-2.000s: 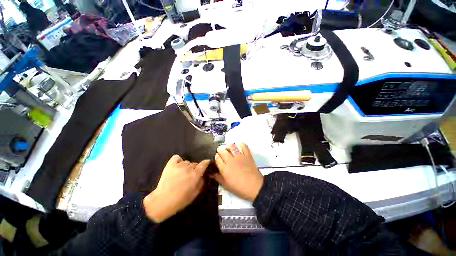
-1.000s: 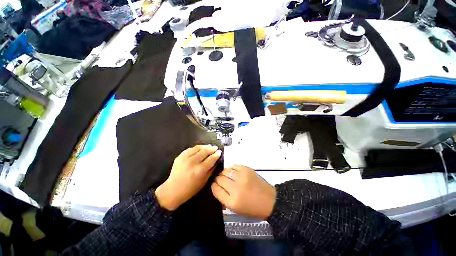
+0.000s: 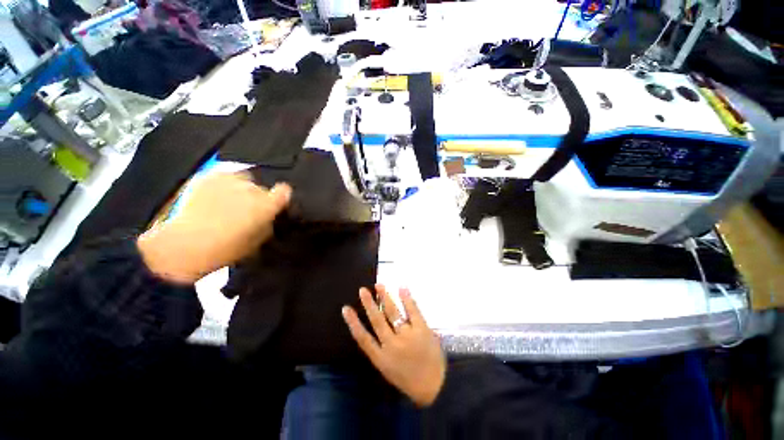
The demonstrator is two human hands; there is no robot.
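A black cut panel (image 3: 322, 266) lies left of and below the needle area of the white lockstitch machine (image 3: 344, 142). Its upper part reaches the presser foot (image 3: 378, 206). My left hand (image 3: 225, 222) pinches a fold of the black cloth at the panel's upper left; its fingertips are partly hidden. My right hand (image 3: 391, 331) has its fingers spread, the fingertips at the panel's right edge near the table front, and it grips nothing.
Long waiting panels (image 3: 159, 163) lie at the left and behind (image 3: 279, 116). Black straps with metal buckles (image 3: 517, 225) lie under the machine arm. Folded black strips (image 3: 645, 260) lie at the right by a white cord. A second machine (image 3: 34, 193) stands far left.
My left hand has moved left and up from the needle area, pulling cloth into a fold. My right hand has moved down and spread its fingers. The camera view has shifted.
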